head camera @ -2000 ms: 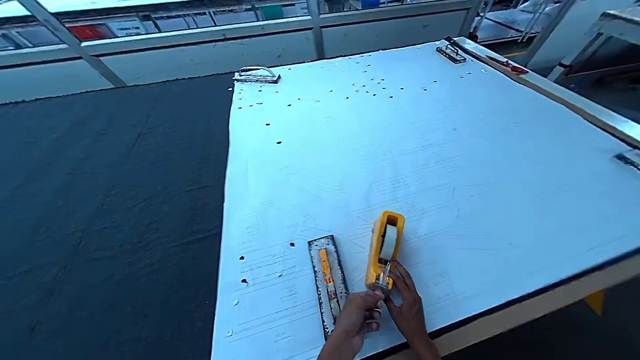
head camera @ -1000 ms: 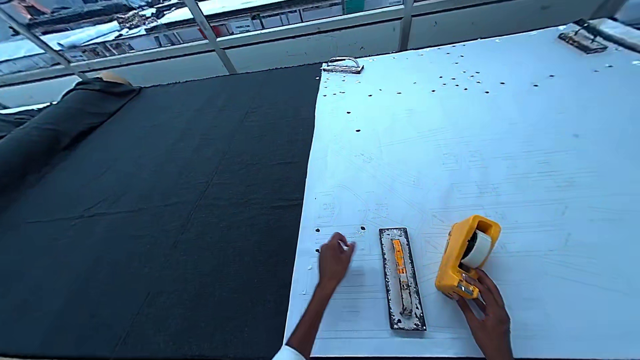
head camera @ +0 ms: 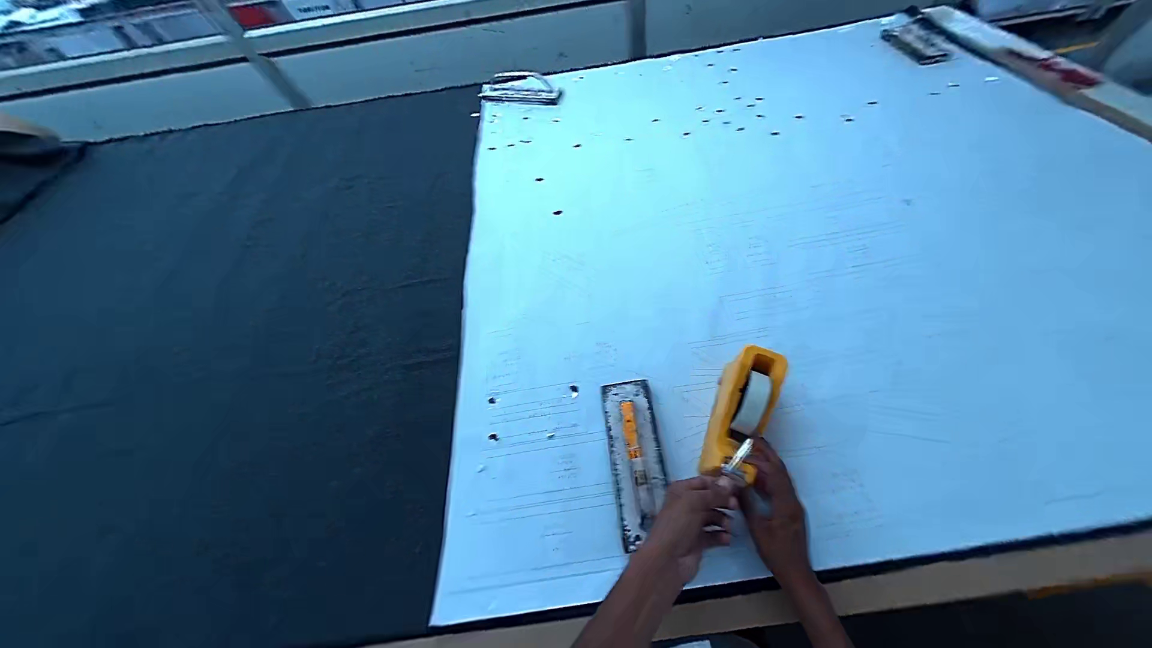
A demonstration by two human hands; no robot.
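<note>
A yellow tape dispenser [head camera: 725,409] with a pale roll of tape [head camera: 752,402] stands on a large white paper sheet [head camera: 810,270] that has lines and small dark holes. My right hand [head camera: 772,508] grips the dispenser's near end from the right. The fingers of my left hand [head camera: 697,517] are pinched at the dispenser's cutting end, where a short shiny strip of tape shows; how much tape they hold is hidden. Just left of the dispenser lies a flat worn metal weight [head camera: 617,450] with an orange-marked handle [head camera: 630,430], its lower end beside my left hand.
Dark fabric [head camera: 225,360] covers the table's left side, with a fabric roll [head camera: 31,166] at the far left. Metal weights lie at the sheet's far left corner [head camera: 520,94] and far right corner [head camera: 916,41]. A long rail [head camera: 1035,67] borders the right; window frames [head camera: 432,36] stand behind.
My left hand has moved right, from above the sheet's left edge to the dispenser's cutting end. My right hand stays on the dispenser. The view has shifted.
</note>
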